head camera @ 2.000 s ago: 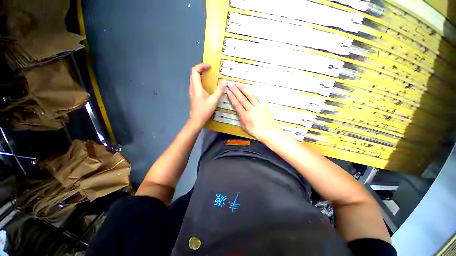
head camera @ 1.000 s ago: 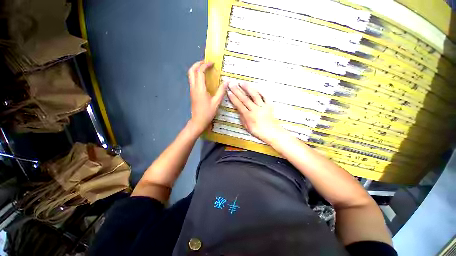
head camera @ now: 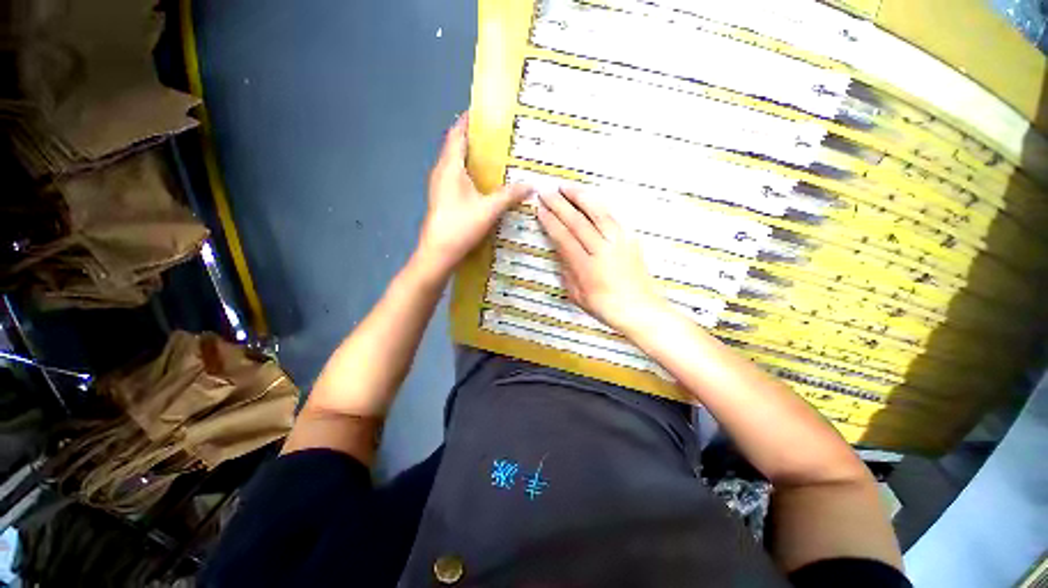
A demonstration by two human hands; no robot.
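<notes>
The yellow template (head camera: 492, 80) lies in front of me, its near edge at my apron. White strips (head camera: 678, 115) lie side by side across its left part, with dark patches at their right ends. The right part is yellow with dark marks and lines. My left hand (head camera: 457, 213) is at the template's left edge, its thumb on the end of a strip and its fingers at the edge, partly hidden. My right hand (head camera: 598, 258) lies flat on the strips, fingertips touching down beside the left thumb.
Brown cut pieces (head camera: 195, 396) hang on a metal rack at the left. A grey floor with a yellow line (head camera: 218, 184) lies between rack and template. Clear plastic (head camera: 1023, 17) shows at the top right corner. A pale grey surface (head camera: 988, 505) is at the lower right.
The template has shifted down in view, towards my apron, and more of its far side shows. My left hand has moved slightly, its fingers now further round the edge. My right hand still lies on the strips.
</notes>
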